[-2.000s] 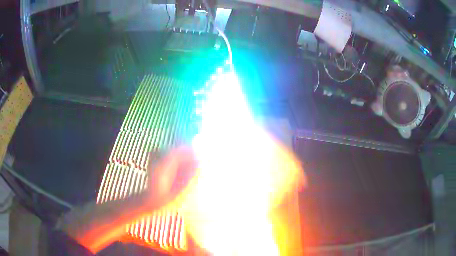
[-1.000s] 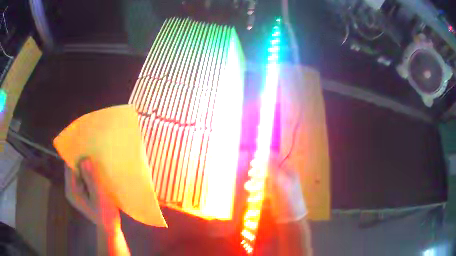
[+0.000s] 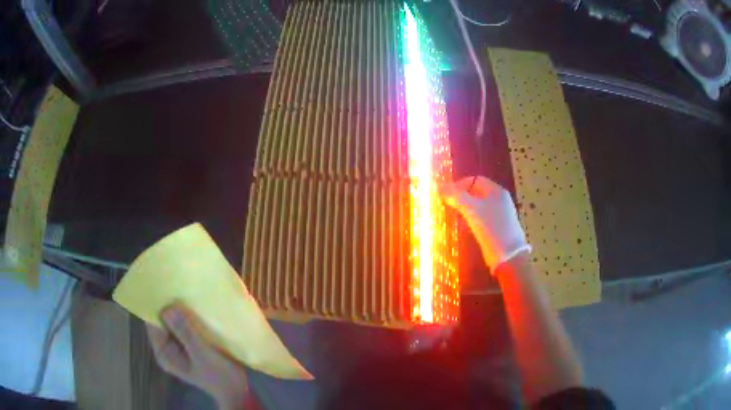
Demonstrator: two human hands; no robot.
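Observation:
A ribbed block of yellow boards [image 3: 333,176] stands on edge in the centre. The board at its right side [image 3: 449,264] is lit, green at the far end, white along the middle and red-orange at the near end. My left hand [image 3: 188,348], bare, holds a plain curved yellow sheet [image 3: 192,280] left of the block's near end. My right hand [image 3: 490,216], in a white glove, is at the lit board's right side, fingers pinched on the thin dark end of a white test lead [image 3: 479,104]. Glare hides the exact contact point.
A single yellow board with small dark holes [image 3: 549,176] lies to the right. Another dotted yellow board [image 3: 40,176] is at the far left. Green dotted boards [image 3: 244,28] lie at the back left. A round fan [image 3: 704,48] is at the rear right. Brown cardboard [image 3: 100,344] is at lower left.
The lit board, earlier apart from the block, is now against its right side. The white glare has shrunk. The left hand and yellow sheet have moved slightly right and nearer.

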